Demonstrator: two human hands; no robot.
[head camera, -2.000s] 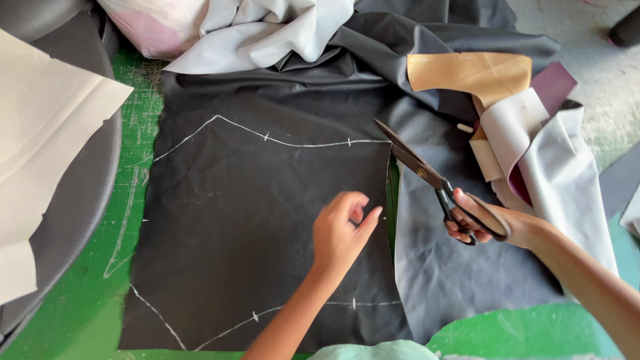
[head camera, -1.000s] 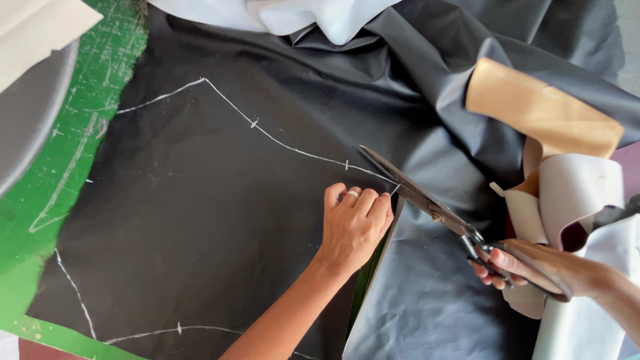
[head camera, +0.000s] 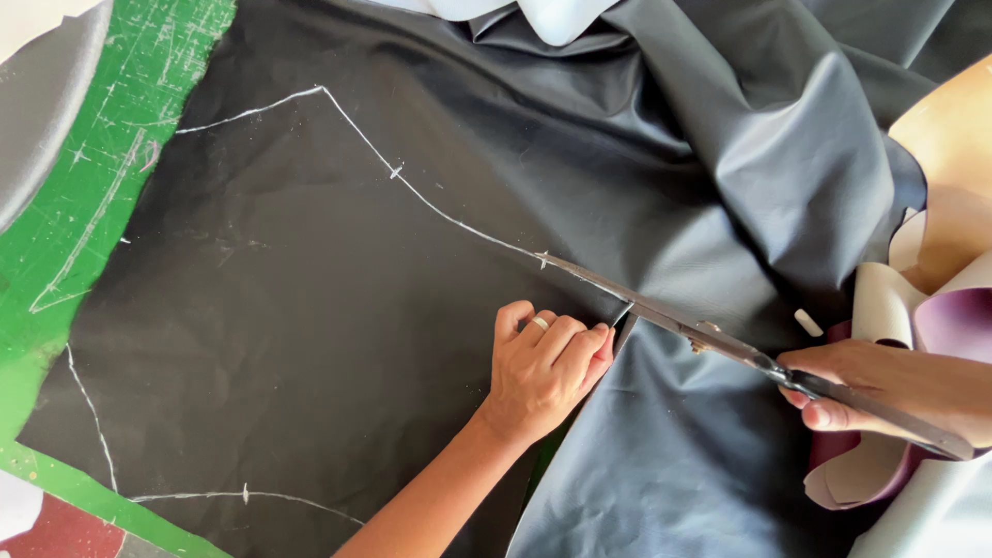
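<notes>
Black faux-leather sheet (head camera: 310, 310) lies spread out, with a white chalk outline and short cross marks on it. My left hand (head camera: 546, 364), a ring on one finger, pinches the sheet's cut edge near the corner of the slit. My right hand (head camera: 876, 387) holds metal scissors (head camera: 659, 310) by the handles. Their blades lie along the chalk line, the tip at a cross mark, and the sheet's edge is between them close to my left fingertips. Right of the slit, another part of the black material (head camera: 666, 465) lies with its edge apart from the outlined part.
Tan (head camera: 953, 178), white and purple material scraps are heaped at the right, beside a small chalk piece (head camera: 808, 322). Loose folds (head camera: 775, 132) of black material rise at the upper right. A scratched green tabletop (head camera: 116, 155) and a rounded grey object (head camera: 46, 101) are at the left.
My left hand has come to the slit's corner and taken hold of the edge. The scissors, earlier above the material with blades apart, have moved onto the chalk line. The view has moved closer.
</notes>
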